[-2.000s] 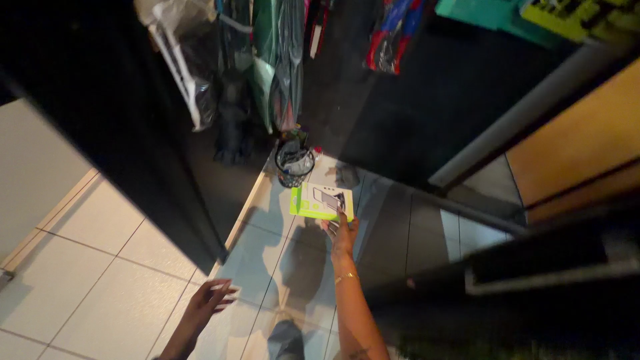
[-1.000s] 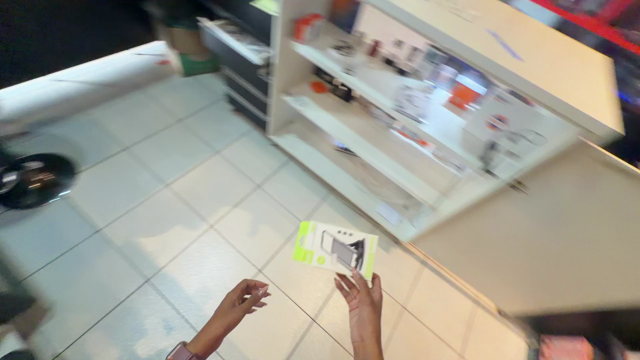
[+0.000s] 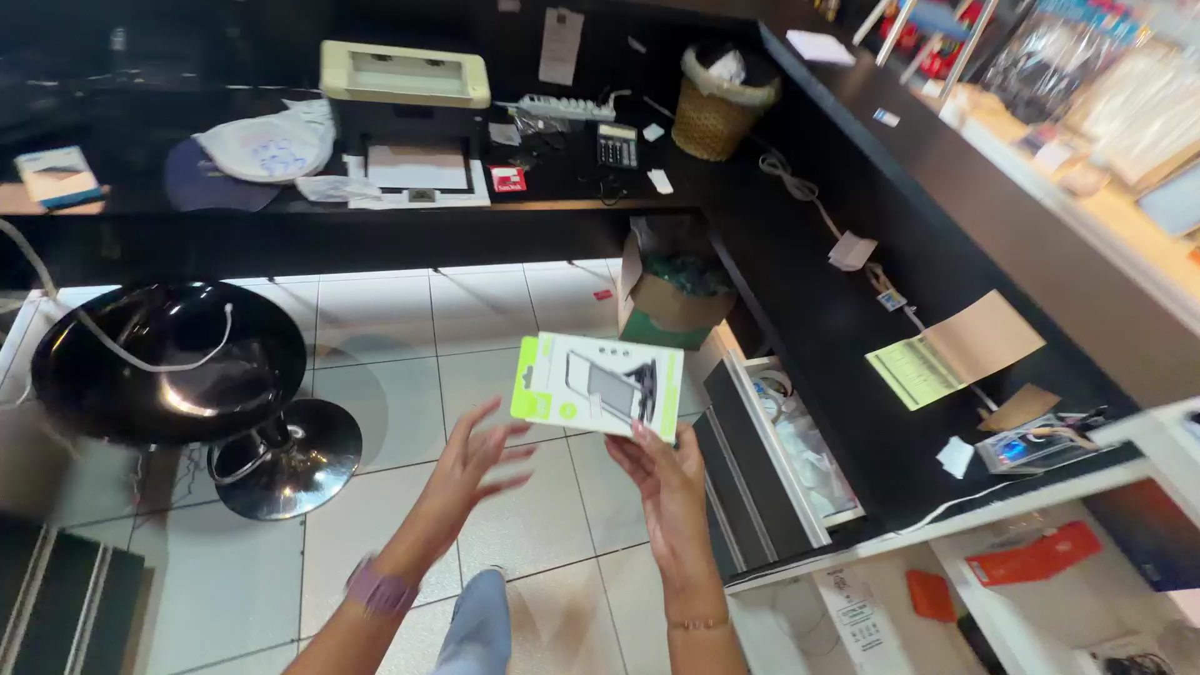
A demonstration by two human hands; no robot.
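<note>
My right hand (image 3: 664,487) grips the lower right corner of a flat white and green retail package (image 3: 600,386), which bears a picture of what looks like a phone holder. The package hangs over the tiled floor, tilted slightly. Just left of it and lower, my left hand (image 3: 473,464) has its fingers spread and holds nothing; a watch is on that wrist. A thin bracelet circles the right wrist.
A black stool (image 3: 178,366) stands at left. Along the black desk (image 3: 562,192) are a printer (image 3: 403,75), a calculator (image 3: 617,146) and a wicker basket (image 3: 717,112). A cardboard box (image 3: 670,300) stands below, near an open drawer (image 3: 806,441). An open receipt book (image 3: 919,370) lies at right.
The view has swung from a dark doorway past white shelves to the desk area. The package has stayed in my right hand throughout. My left hand is now closer to it than two seconds ago.
</note>
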